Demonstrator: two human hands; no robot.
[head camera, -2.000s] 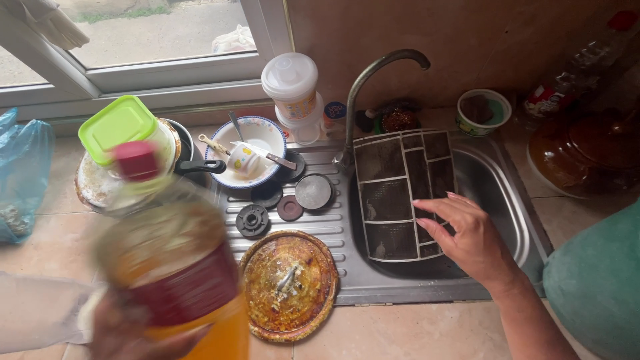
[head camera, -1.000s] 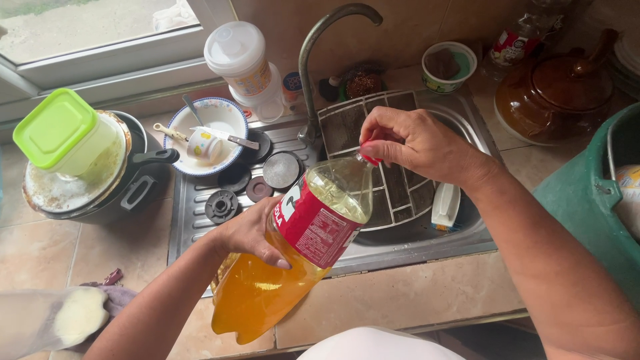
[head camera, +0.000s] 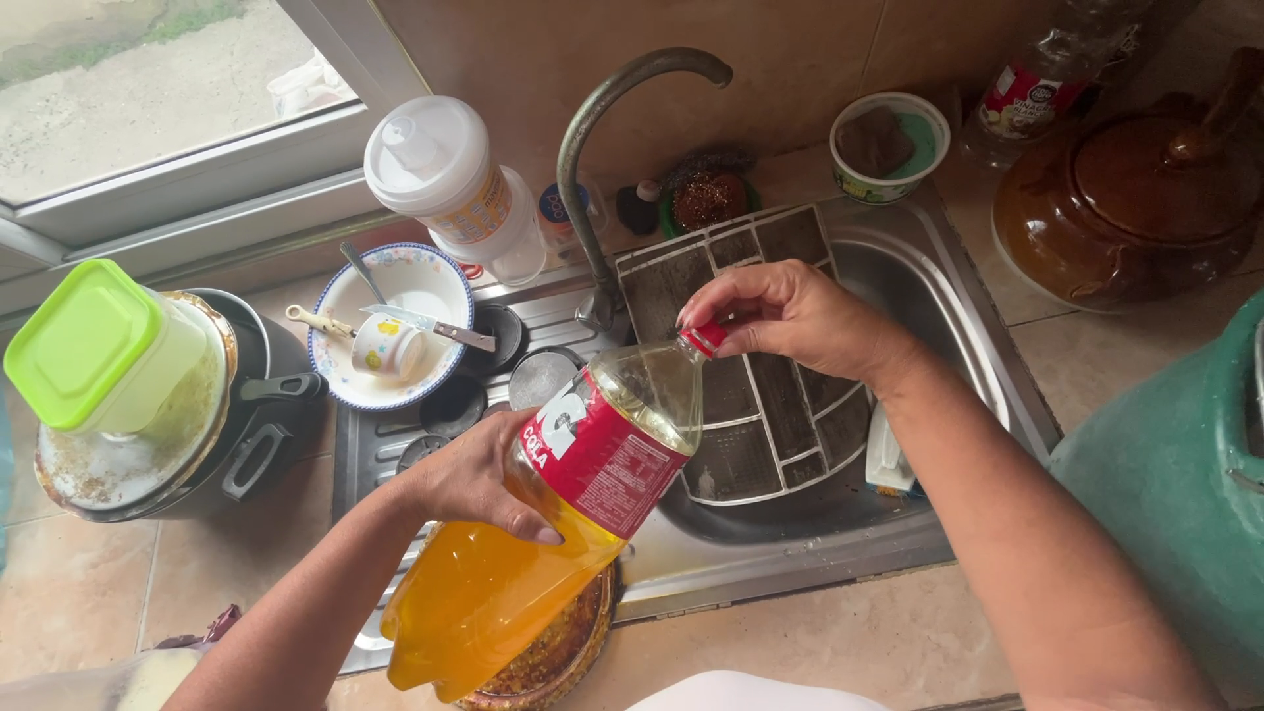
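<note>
My left hand (head camera: 484, 479) grips a large clear plastic bottle (head camera: 504, 583) around its middle. Orange-yellow liquid fills its lower part, and a red label wraps it. The bottle tilts, neck to the upper right. Fingers of my right hand (head camera: 780, 321) are closed on its red screw cap (head camera: 704, 339), at the neck. Behind them a dark filter panel with a pale wire frame (head camera: 731, 434) leans in the steel sink (head camera: 948, 336). A white and blue object, perhaps a brush (head camera: 889, 454), lies in the sink. Under the bottle, a stained round lid (head camera: 553, 652) is partly hidden.
A curved tap (head camera: 583, 148) rises behind the sink. On the left are stacked pans (head camera: 267, 434) with a green-lidded container (head camera: 84, 346), and a bowl with cutlery and a cup (head camera: 331, 365). Burner parts (head camera: 543, 375) lie on the drainboard. A brown pot (head camera: 1106, 227) and green bucket (head camera: 1165, 494) stand right.
My right hand has moved from the filter panel to the bottle's cap. The bottle, upright at the left two seconds ago, is now tilted in front of the sink. The white and blue object was seen one second ago.
</note>
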